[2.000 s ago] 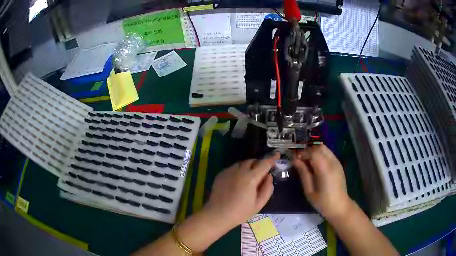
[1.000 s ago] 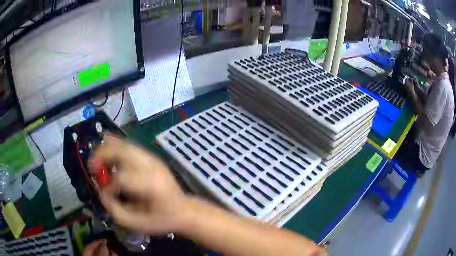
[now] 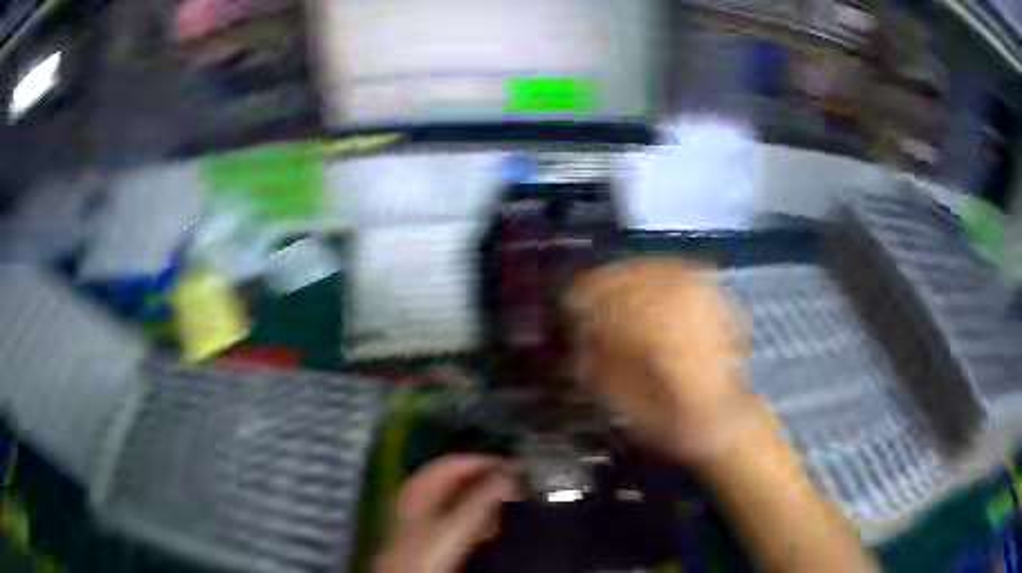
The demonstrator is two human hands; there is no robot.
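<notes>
The whole frame is blurred. The black test fixture (image 3: 538, 285) stands upright in the middle, with shiny metalwork (image 3: 560, 468) low at its front. My right hand (image 3: 661, 341) is raised beside the upright, its fingers curled. It hides part of the fixture, and I cannot tell whether it holds the clamp handle. My left hand (image 3: 454, 504) is low at the left of the metalwork, its fingertips near it. Blur hides whether it holds anything. No small part can be made out.
The left parts tray (image 3: 241, 459) lies flat, with a pale tray (image 3: 56, 347) leaning behind it. A white back tray (image 3: 412, 291) is left of the fixture. Right trays (image 3: 841, 381) lie beside a tall tray stack (image 3: 913, 325). A monitor (image 3: 448, 67) shows a green block.
The view has swung back left from the right-hand trays to the fixture. A second ago my right hand was around the red handle; now the handle cannot be seen. My left hand shows more fully.
</notes>
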